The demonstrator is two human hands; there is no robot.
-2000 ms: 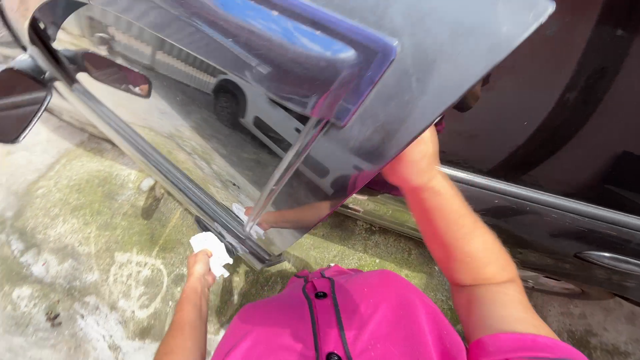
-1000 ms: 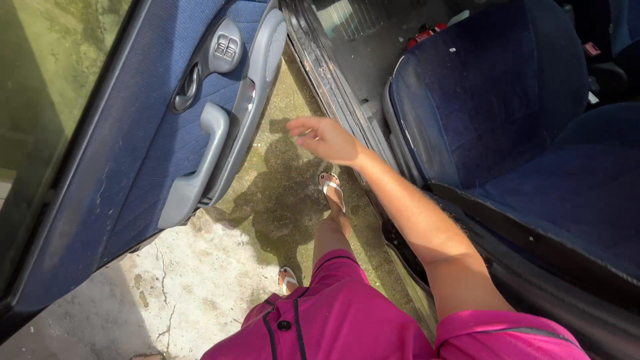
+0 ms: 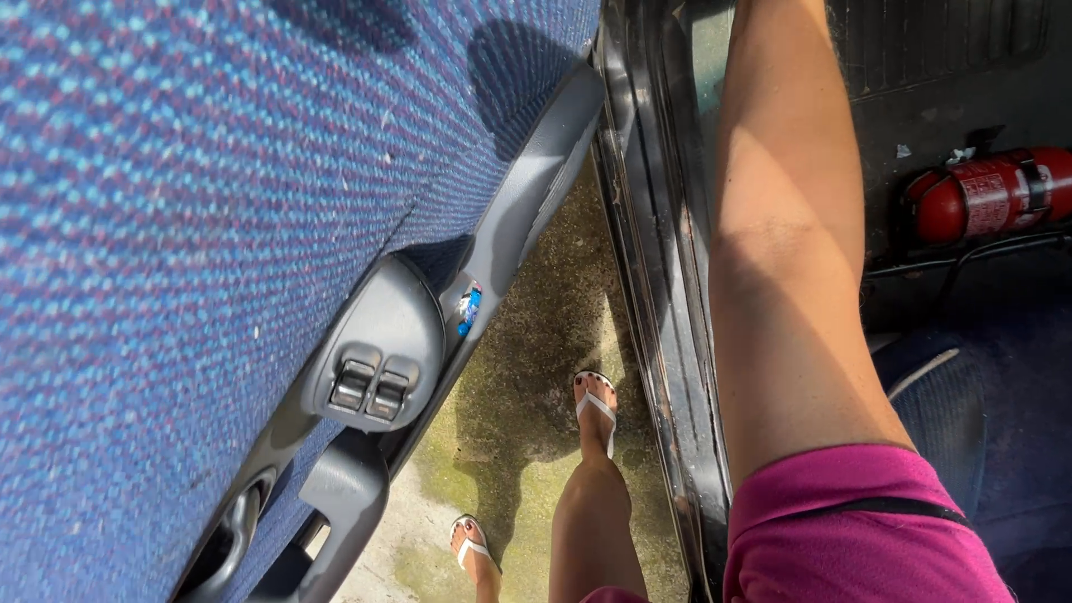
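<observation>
Neither of my hands shows now. My right arm, in a magenta sleeve, reaches up past the top edge of the view, over the car's black door sill (image 3: 657, 293), and its hand is cut off. At the left is the open car door's blue fabric panel (image 3: 209, 193). Its grey armrest trim carries two window switches (image 3: 370, 392), with a grey pull handle (image 3: 347, 494) and an inner door release lever (image 3: 237, 536) below. A blue and silver wrapper (image 3: 470, 309) lies in the door's pocket.
A red fire extinguisher (image 3: 988, 194) is strapped to the car floor at the right, ahead of a dark blue seat (image 3: 1005, 402). Two feet in white flip-flops stand on mossy concrete (image 3: 528, 377) between door and sill.
The view has moved from outside the door window to close over the inner door panel. The white cloth or paper seen in my left hand earlier is out of view. My right hand has left the view.
</observation>
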